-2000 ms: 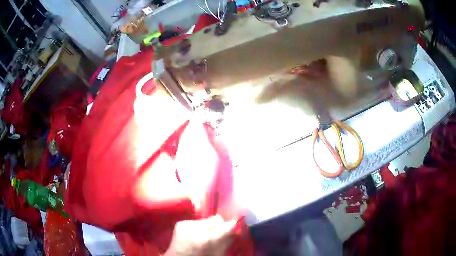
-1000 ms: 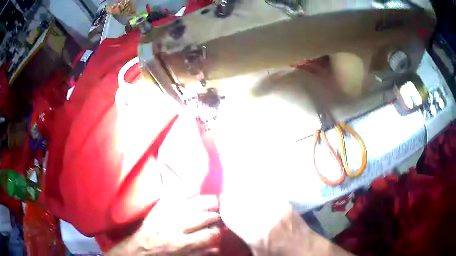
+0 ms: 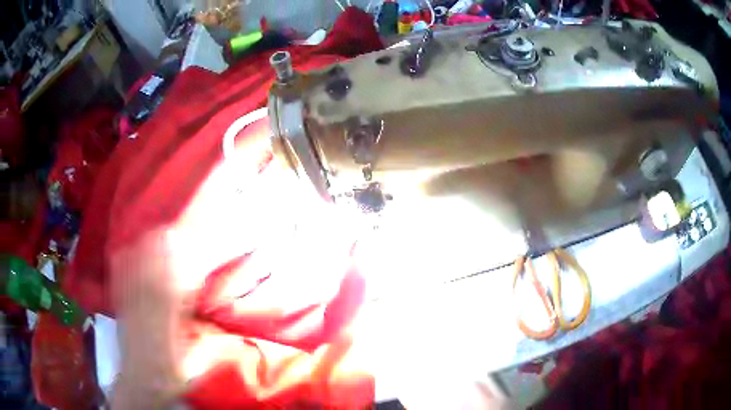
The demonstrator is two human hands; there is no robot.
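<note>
Red cloth (image 3: 172, 188) lies left of the needle and runs down to the bottom edge, partly whitened by glare. The sewing machine head (image 3: 481, 128) spans the view. Its presser foot and needle area (image 3: 370, 198) sits in strong light. Scissors with orange-yellow loops (image 3: 553, 295) lie right of the needle, blades under the arm. My left hand (image 3: 146, 312) is a blurred skin-toned shape over the cloth's left side; its fingers cannot be made out. My right hand (image 3: 493, 392) is cut off at the bottom edge and washed out by glare.
A green bottle (image 3: 36, 288) and an orange-red plastic bag (image 3: 64, 364) are at the left. A dark device (image 3: 148, 94) lies at the upper left. Dark red cloth (image 3: 657, 344) is heaped at the lower right. Small spools (image 3: 409, 18) stand behind the machine.
The view has shifted, so the machine sits lower. My left hand has moved left from the seam area, and my right hand has moved down toward the bottom edge. The cloth near the front is more bunched.
</note>
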